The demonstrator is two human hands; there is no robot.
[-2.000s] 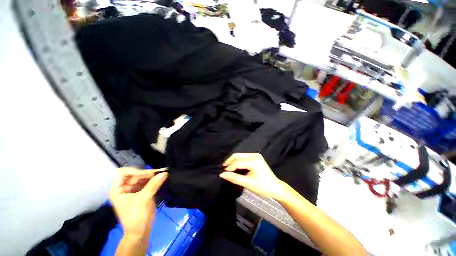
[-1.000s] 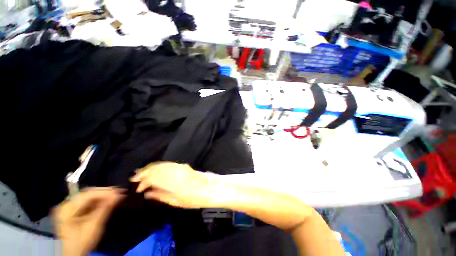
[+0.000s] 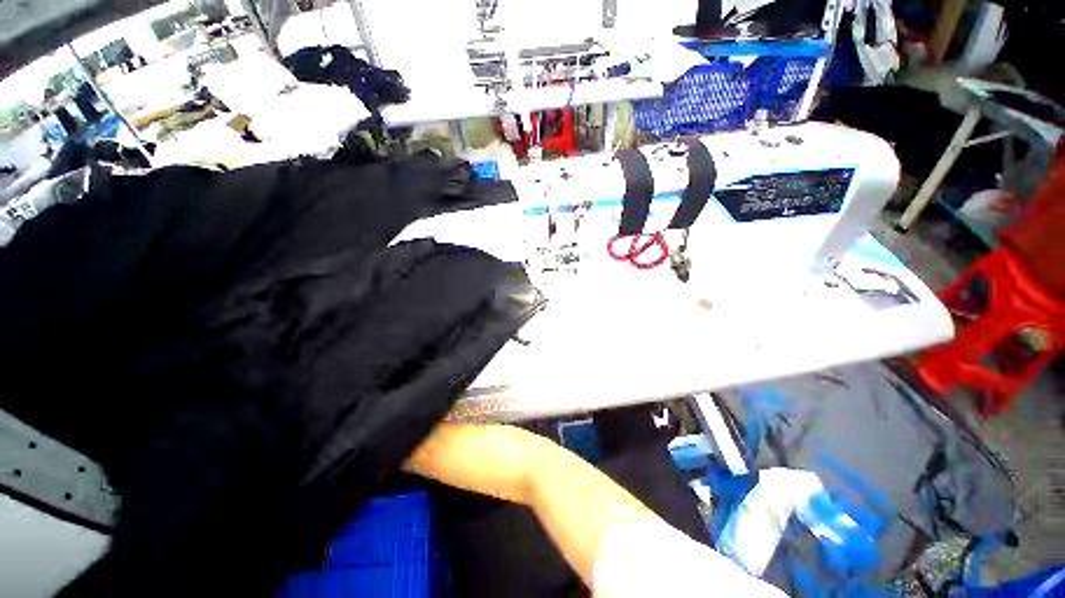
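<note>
A large black garment [image 3: 269,315] lies heaped over the left part of the table and hangs over its front edge. My right forearm comes in from the bottom, and my right hand [image 3: 438,450] is mostly hidden under or behind the cloth, so its grip does not show. My left hand is not visible. The white sewing machine head [image 3: 806,193] stands right of the cloth, its needle area [image 3: 561,240] beside the cloth's edge. Red-handled scissors [image 3: 638,249] lie on the bed under the arm.
Two black bands [image 3: 637,193] hang over the machine arm. A small brown tab [image 3: 705,304] is on the bed. A blue crate [image 3: 380,543] is below the cloth. A red stool [image 3: 993,327] stands at right, beside a red-clothed person's part. Blue and white wrapping [image 3: 806,514] lies below the table.
The view has swung right. The black cloth has shifted and now covers my right hand, whose fingers showed before. My left hand has gone out of sight.
</note>
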